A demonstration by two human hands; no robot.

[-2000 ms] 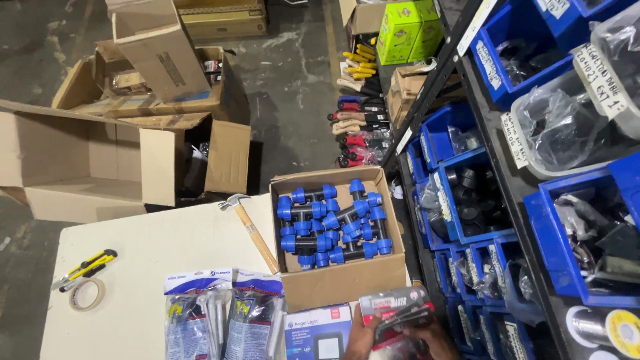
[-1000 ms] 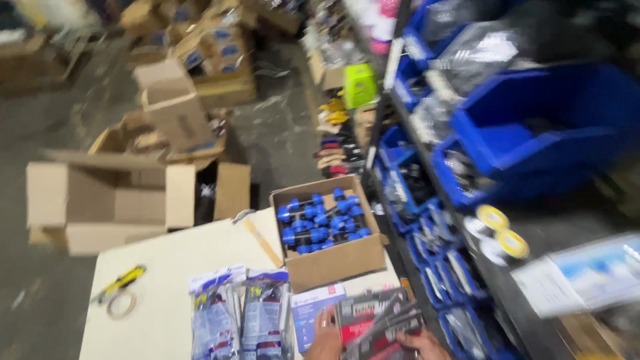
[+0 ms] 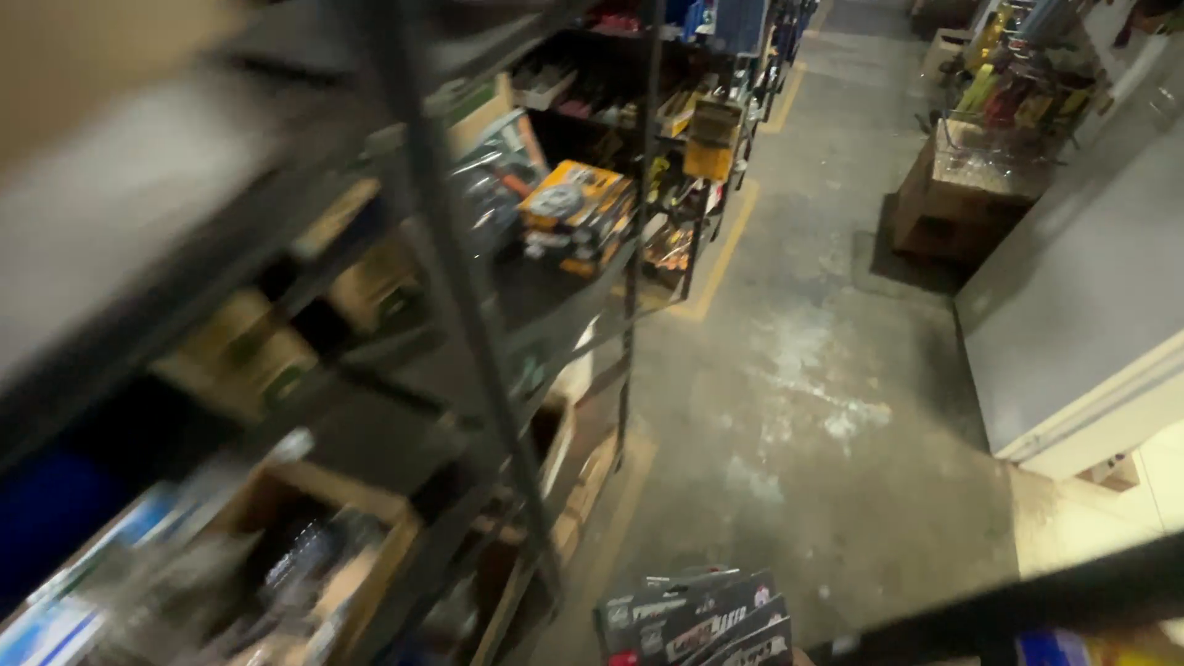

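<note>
Several dark printed cardboard packages [image 3: 698, 622], fanned against one another, stand at the bottom edge of the head view, above the concrete floor. A small bit of skin shows at their lower right corner, at the frame's edge; which hand it belongs to cannot be told. The rest of both hands is below the view. What holds the packages from beneath is hidden.
Dark metal shelving [image 3: 462, 305] runs up the left, blurred, with an open cardboard box [image 3: 398, 527] low down and an orange and black box [image 3: 578, 217]. A concrete aisle [image 3: 786, 370] lies beside it. A carton [image 3: 971, 185] and grey panel [image 3: 1091, 250] stand right.
The view has swung far away from the table, its box of blue-capped pipe fittings and the blue bins to shelving and an aisle. Both hands, seen earlier at the packages, have almost left the frame.
</note>
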